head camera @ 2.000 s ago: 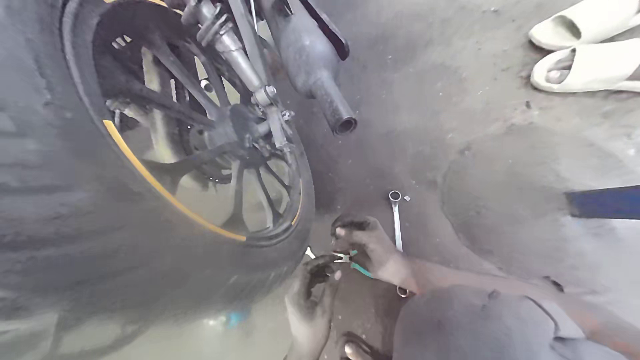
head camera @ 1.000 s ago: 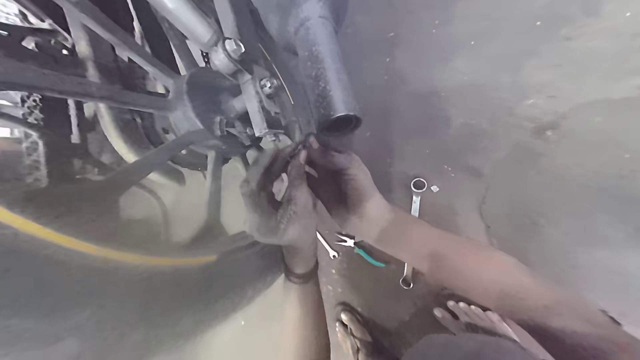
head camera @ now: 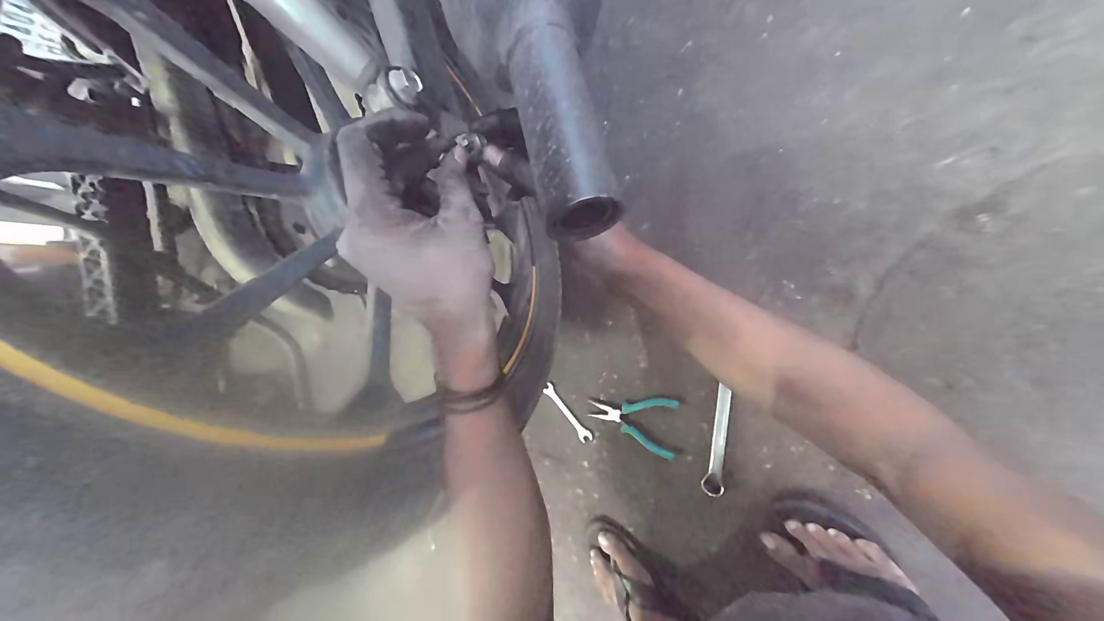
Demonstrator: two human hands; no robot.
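My left hand (head camera: 423, 233) reaches to the hub of a motorcycle wheel, its thumb and fingers around the axle end, thumb against a small nut or bolt (head camera: 468, 145). My right hand (head camera: 509, 155) comes in behind the exhaust pipe (head camera: 565, 129); only its fingertips show at that same fastener, the rest is hidden. Whether either hand grips the part cannot be told. Above the left hand is a larger hex bolt (head camera: 404, 84) at the shock absorber's lower end (head camera: 323, 39). On the ground lie an open-end wrench (head camera: 568, 413), pliers with green handles (head camera: 636, 419) and a ring spanner (head camera: 718, 440).
The tire with a yellow rim stripe (head camera: 190, 427) fills the lower left. The exhaust's open end hangs over my right wrist. My sandaled feet (head camera: 625, 569) are at the bottom, close to the tools. Concrete floor (head camera: 862, 129) spreads to the right.
Two seconds ago both hands held the green-handled pliers low beside the tire; the pliers now lie on the ground. Both hands have moved up to the hub, the right going behind the exhaust. The view is closer.
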